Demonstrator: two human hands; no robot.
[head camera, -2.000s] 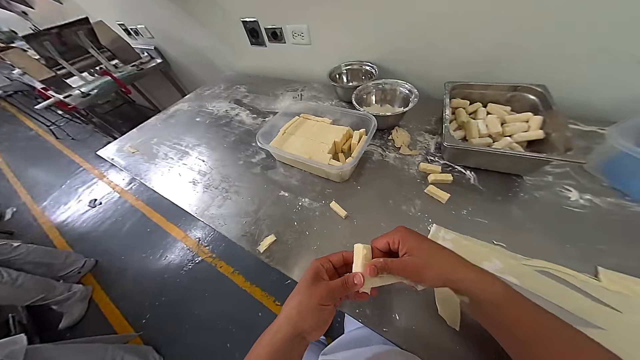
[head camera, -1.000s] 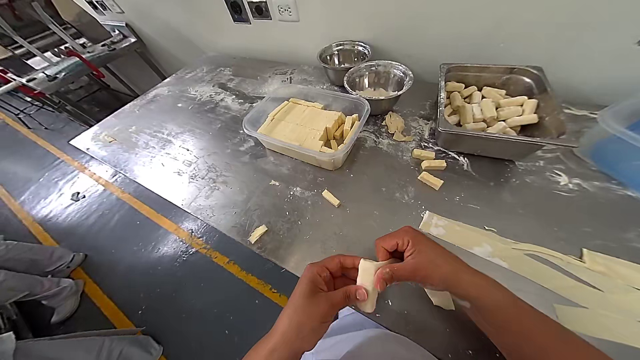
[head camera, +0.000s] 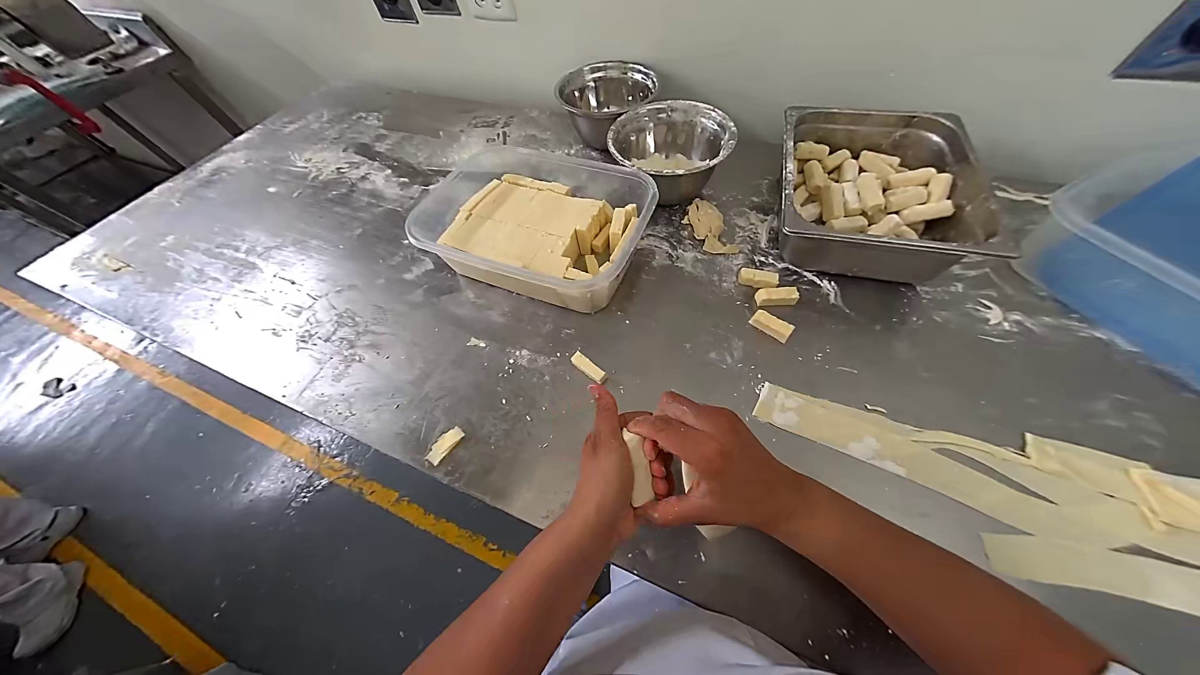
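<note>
Between my two hands, over the near edge of the steel table, is a pale dough-wrapped piece (head camera: 639, 469). It lies along the palm of my left hand (head camera: 609, 464), whose thumb points up. My right hand (head camera: 712, 459) closes over it from the right, fingers bent. Another pale strip of dough (head camera: 714, 530) shows partly behind my right hand. Flat dough strips (head camera: 844, 431) lie to the right. A cheese-like stick (head camera: 589, 367) lies just beyond my hands, with several more (head camera: 772, 326) farther off.
A plastic tub (head camera: 534, 291) holds pale cut blocks. Behind are two steel bowls (head camera: 689, 178), (head camera: 600, 117). A steel pan (head camera: 872, 258) holds wrapped pieces, beside a blue-toned plastic container (head camera: 1125, 253). A dough scrap (head camera: 445, 445) lies near the table's edge. A person's legs (head camera: 37, 572) show at left.
My hands have shifted from pinching the piece with the fingertips to enclosing it between palm and fingers. My left thumb now stands raised.
</note>
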